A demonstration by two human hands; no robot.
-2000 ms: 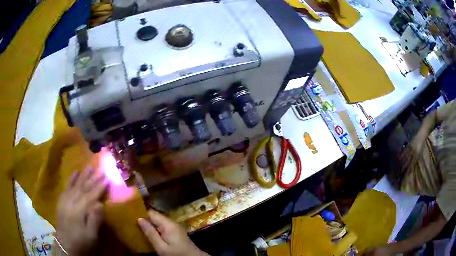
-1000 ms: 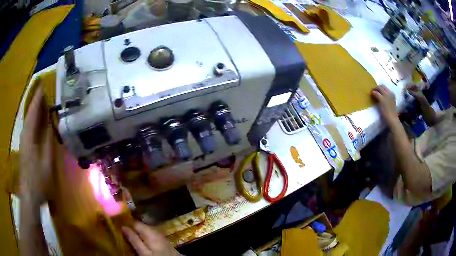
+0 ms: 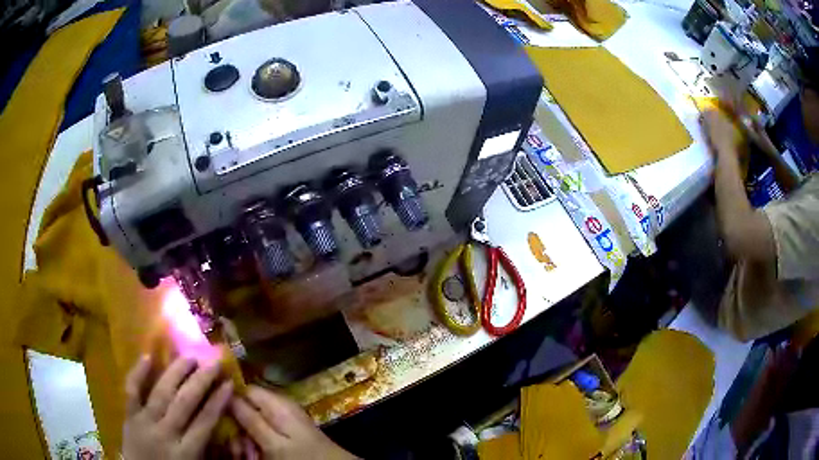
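Observation:
A mustard-yellow fabric piece lies under the left end of the white overlock machine, by the bright pink-lit needle area. My left hand lies on the fabric just in front of the needle area, fingers bent over it. My right hand is beside it and pinches the fabric's near right edge. The two hands are close together, and the picture's lower rim cuts both off. The presser foot is hard to make out in the glare.
Scissors with yellow and red handles lie right of the machine. Printed tape strips and a yellow panel lie beyond. Another person's arm is at right. An open box and yellow pieces are below. A long yellow panel lies left.
My left hand has come down from the far left of the fabric to beside my right hand. The other person's hand has moved from the yellow panel towards the far machine.

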